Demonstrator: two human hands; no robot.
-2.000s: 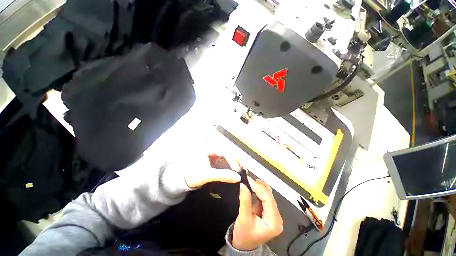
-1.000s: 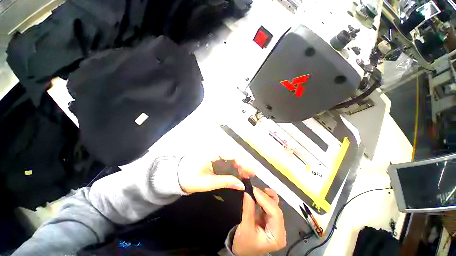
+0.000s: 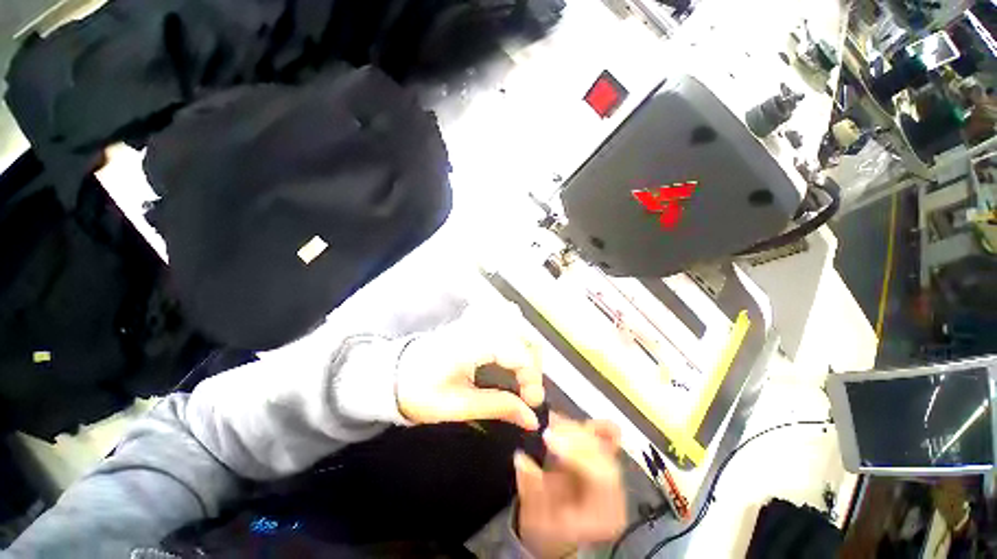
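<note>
My left hand [image 3: 470, 382] is closed on a small dark fold of the black fabric panel [image 3: 405, 486], thumb and index finger pinching its edge. My right hand [image 3: 574, 475] is blurred, its fingertips at the same fold, touching or very near my left fingertips; whether it grips the cloth cannot be told. The panel hangs below the hands over the lap, partly hidden by them. The grey sewing machine head [image 3: 678, 180] with a red logo stands beyond the hands. The small needle area is under its near left corner.
Black cut panels [image 3: 295, 197] with a pale label lie at left, more dark cloth around them. The bed plate with yellow tape [image 3: 612, 377] is right of the hands. Orange-handled snips [image 3: 669, 486], a cable, a screen [image 3: 918, 420] and a black cloth pile [image 3: 796, 533] are at right.
The view has shifted, so the machine head sits further right. My left hand keeps its pinch. My right hand is now blurred by motion, its fingers changed from their clear pinch.
</note>
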